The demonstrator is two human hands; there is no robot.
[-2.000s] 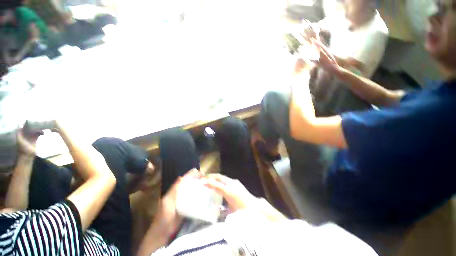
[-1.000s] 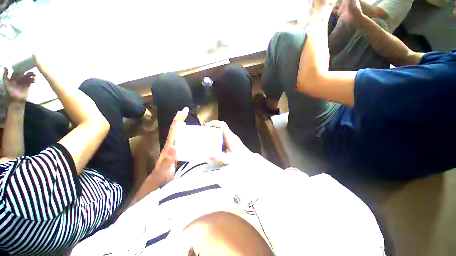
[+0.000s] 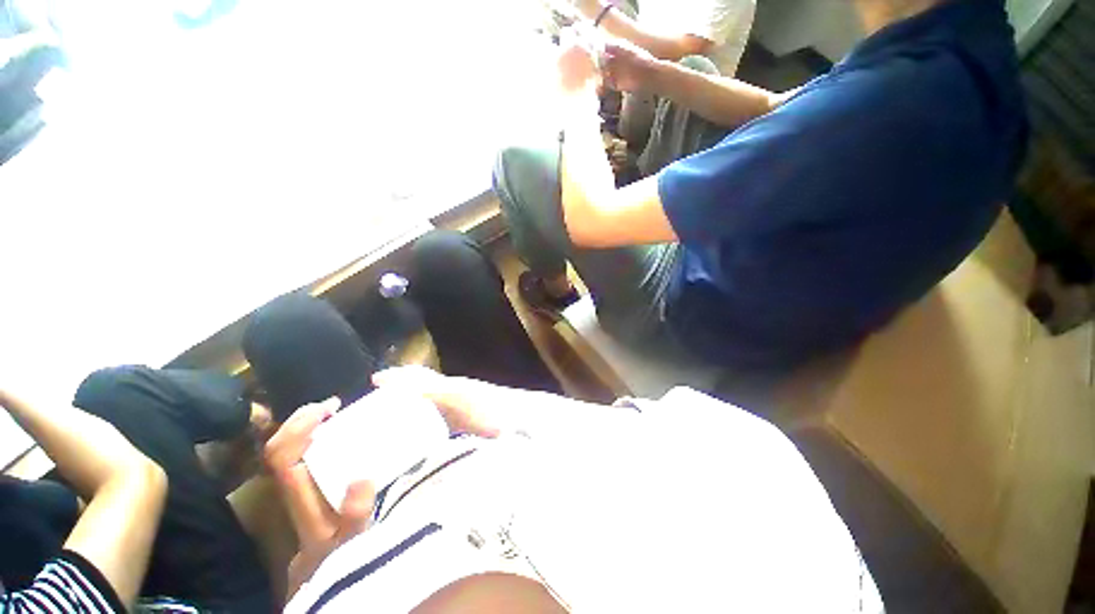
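Note:
A white plastic housing (image 3: 375,444), palm-sized and block-like, is held over my lap, tilted, its upper right end higher. My left hand (image 3: 315,486) grips its left side, with the thumb at the lower edge and the fingers at the upper left. My right hand (image 3: 438,396) holds its upper right end. Glare washes out the housing's surface, so its rim or opening cannot be told.
The white table (image 3: 300,156) is in front of my knees, its wooden edge running diagonally. A small pale round cap (image 3: 393,286) shows between my knees. A person in dark blue (image 3: 841,204) sits at right, beside large cardboard (image 3: 949,384). A neighbour's arm (image 3: 102,462) is at left.
The view has turned to the right, so my hands and the table appear further left. The housing has gone from level to tilted, still held in both hands.

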